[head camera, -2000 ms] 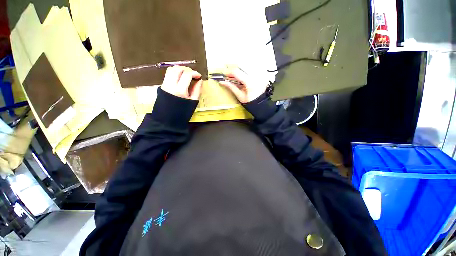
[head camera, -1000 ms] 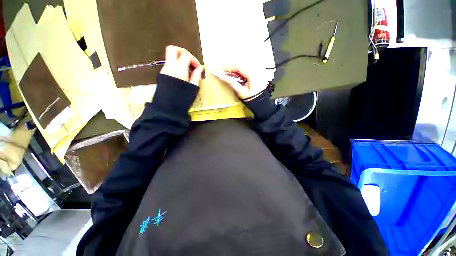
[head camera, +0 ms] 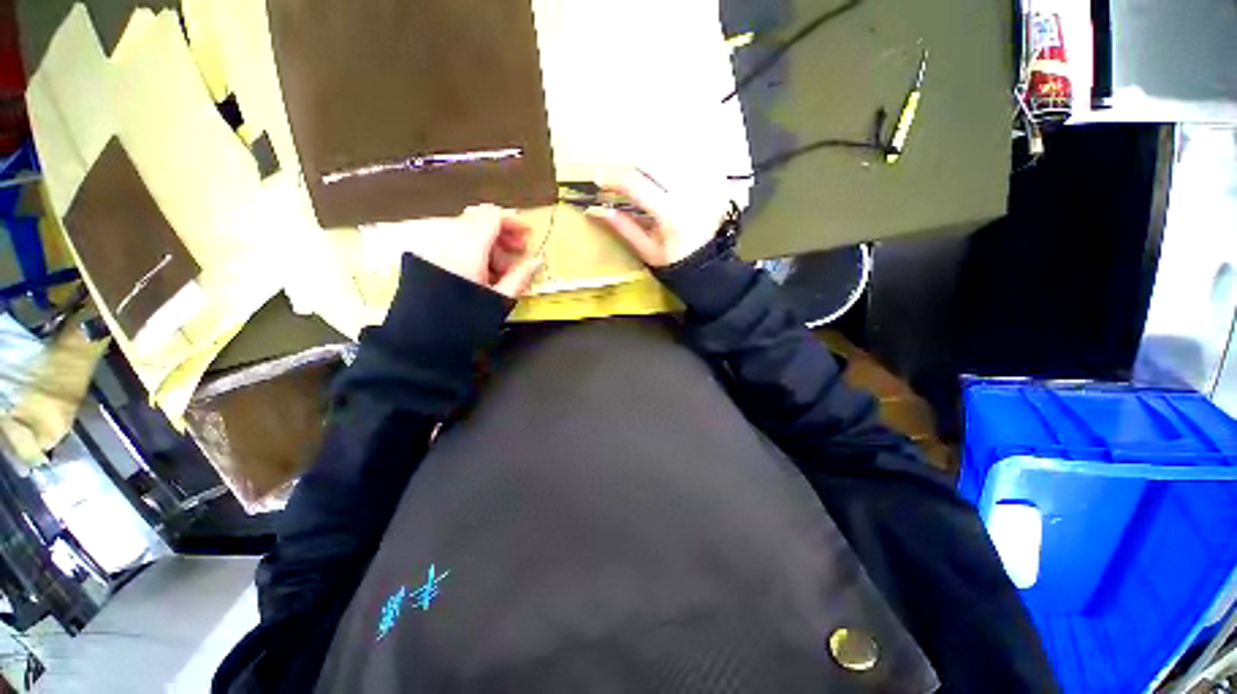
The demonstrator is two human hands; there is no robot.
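A yellow bag panel (head camera: 638, 82), glaring to white, lies in front of me with a brown pocket lining (head camera: 407, 82) on it. A pale zipper (head camera: 422, 166) crosses the lining near its lower edge. My right hand (head camera: 643, 217) holds thread snips (head camera: 592, 199), blades pointing left, just right of the lining's lower right corner. My left hand (head camera: 495, 251) is below that corner, over the panel's near part, fingers pinched together. A thin dark thread seems to run from its fingertips up towards the snips. The rest of the thread is hard to make out.
More yellow panels with a brown lining (head camera: 125, 237) lie at the left. A pen-like tool (head camera: 904, 125) with a black cable is on the olive bench (head camera: 841, 203). A red can (head camera: 1047, 65) stands beyond. A plastic-lined carton (head camera: 271, 431) is below left, a blue crate (head camera: 1099, 569) at right.
My left hand has moved off the zipper, down towards the panel's near edge. The snips' blades now show clearly in my right hand, which has stayed in about the same place.
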